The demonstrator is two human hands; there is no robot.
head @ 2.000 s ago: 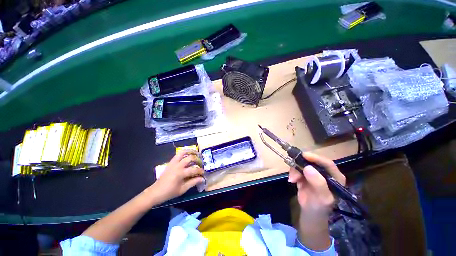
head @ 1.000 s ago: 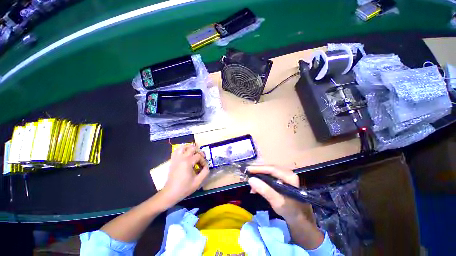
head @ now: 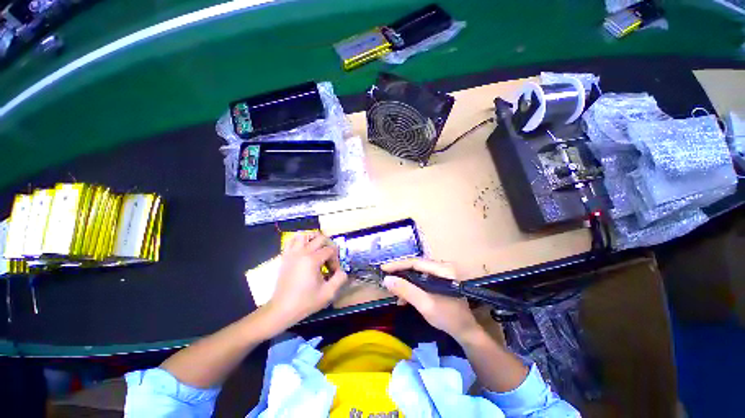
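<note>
A phone-like unit lies on the tan cardboard mat in front of me, its silvery inside facing up. My left hand is at the unit's left end, over a yellow-edged battery; its fingertips are pinched at the battery's end. What they pinch is too small to tell. My right hand holds the black soldering iron, pointing left to the unit's lower left end. The iron's tip is hard to make out close to my left fingers.
Two units lie on bubble wrap behind. A fume fan stands at the back; a black box with solder spool and bubble wrap are right. Yellow-edged batteries stand left. The green belt carries a unit.
My right hand has moved left with the iron, down to the unit's left end. My left hand has stayed at the battery. The unit and battery on the belt have shifted right in view.
</note>
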